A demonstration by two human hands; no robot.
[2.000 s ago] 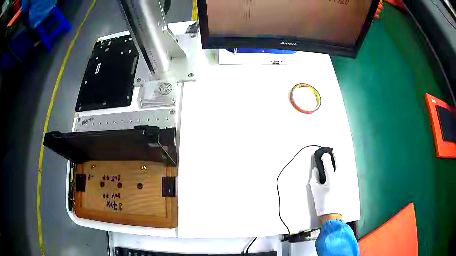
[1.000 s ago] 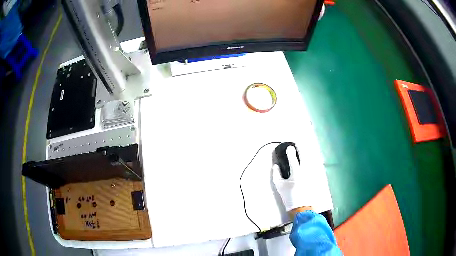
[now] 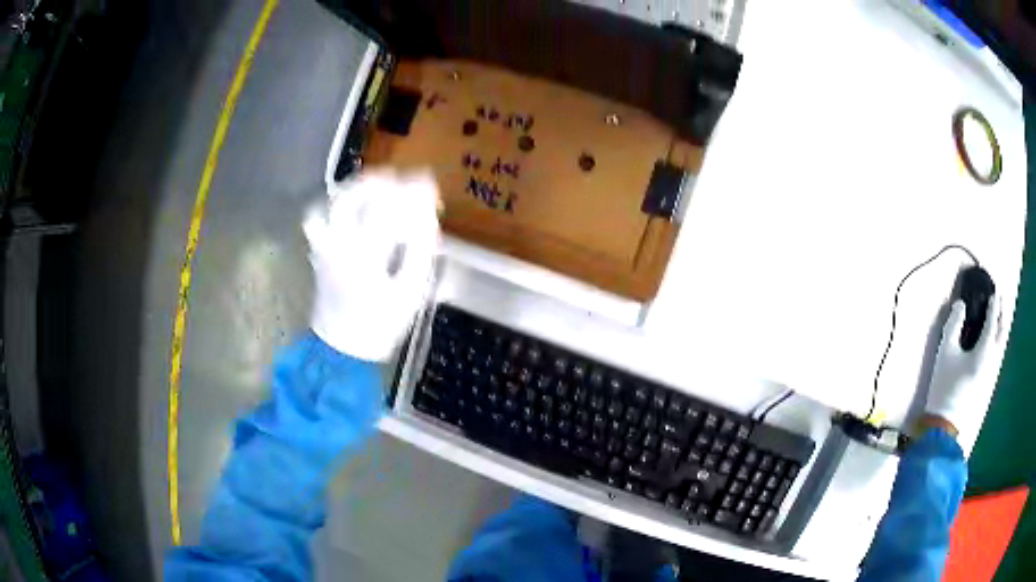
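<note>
My right hand (image 3: 958, 362), in a white glove, rests on the black mouse (image 3: 975, 298) at the right side of the white table. My left hand (image 3: 378, 264), gloved and blurred, is over the front left corner of the brown fixture (image 3: 545, 171); whether its fingers are apart or hold something cannot be told. The fixture nest holds no tablet and shows black handwriting, holes and black side blocks. Its dark lid (image 3: 568, 51) stands up along the far edge.
A black keyboard (image 3: 613, 415) lies on the shelf below the table's front edge. A tape ring (image 3: 977, 146) lies at the far right. An orange tray (image 3: 986, 539) shows at the lower right. Grey floor with a yellow line (image 3: 193, 262) is at the left.
The view has turned left and down, bringing the keyboard into sight. My left hand has come into view by the fixture. My right hand has stayed on the mouse.
</note>
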